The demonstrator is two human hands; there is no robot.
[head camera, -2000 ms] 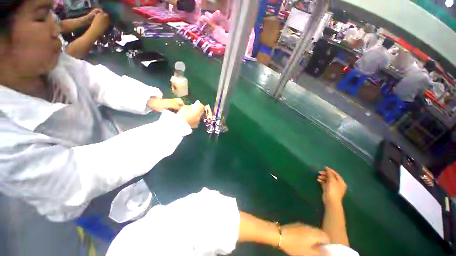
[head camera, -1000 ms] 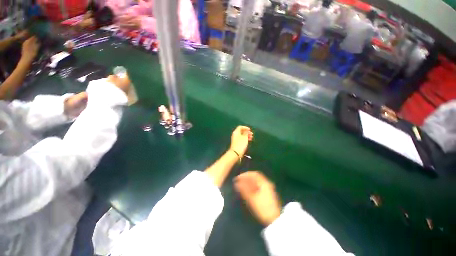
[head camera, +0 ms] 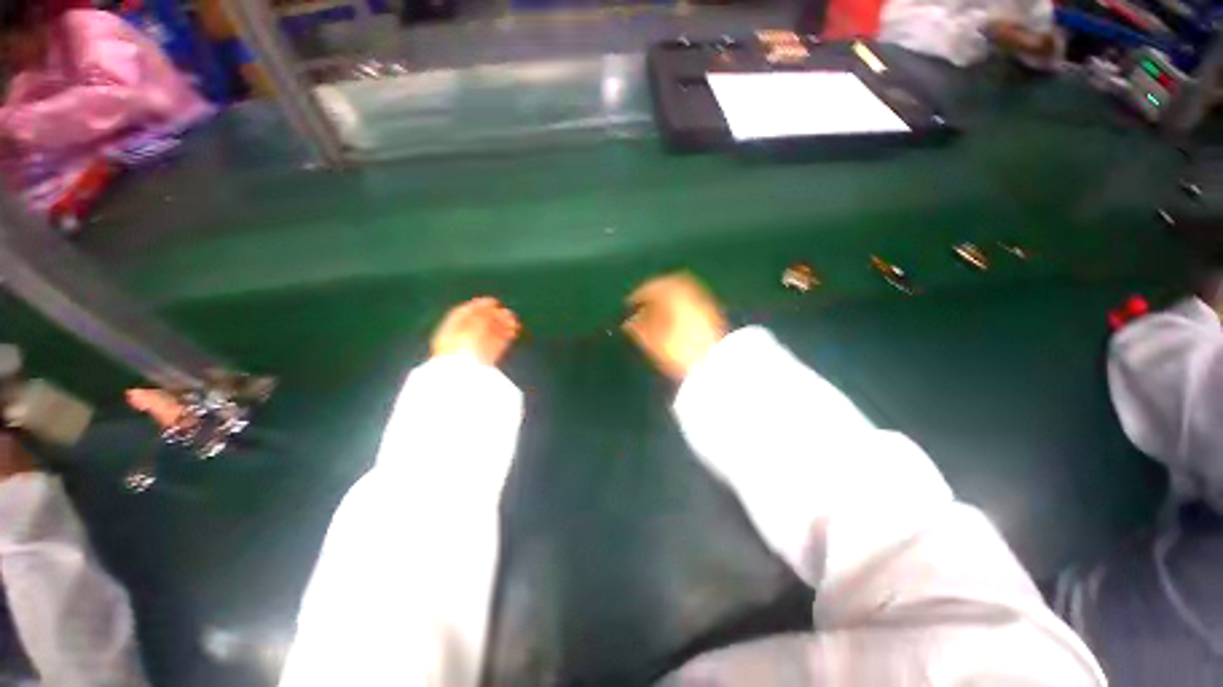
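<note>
My left hand (head camera: 476, 330) is over the green bench (head camera: 577, 443) left of centre, its fingers curled; whether it holds anything cannot be told. My right hand (head camera: 675, 322) is a little to its right, blurred, with a tiny dark spot by its fingertips that is too small to identify. Several small electronic modules lie spaced in a row to the right, the nearest a gold and silver one (head camera: 799, 277), then a slimmer dark one (head camera: 892, 274). Shiny metal housings (head camera: 215, 423) cluster at the foot of the left post, with one housing (head camera: 140, 479) apart.
A black tray (head camera: 687, 110) with white paper (head camera: 805, 105) stands at the back. A metal post (head camera: 101, 309) rises at left. A neighbour's sleeve (head camera: 61, 577) and a cream bottle (head camera: 51, 411) are at far left. Another sleeve (head camera: 1167, 383) with small red pieces (head camera: 1129, 311) is at right.
The view has swung right. My hands, crossed or close together earlier, are now apart side by side, both forward over the bench. More of the module row is in view.
</note>
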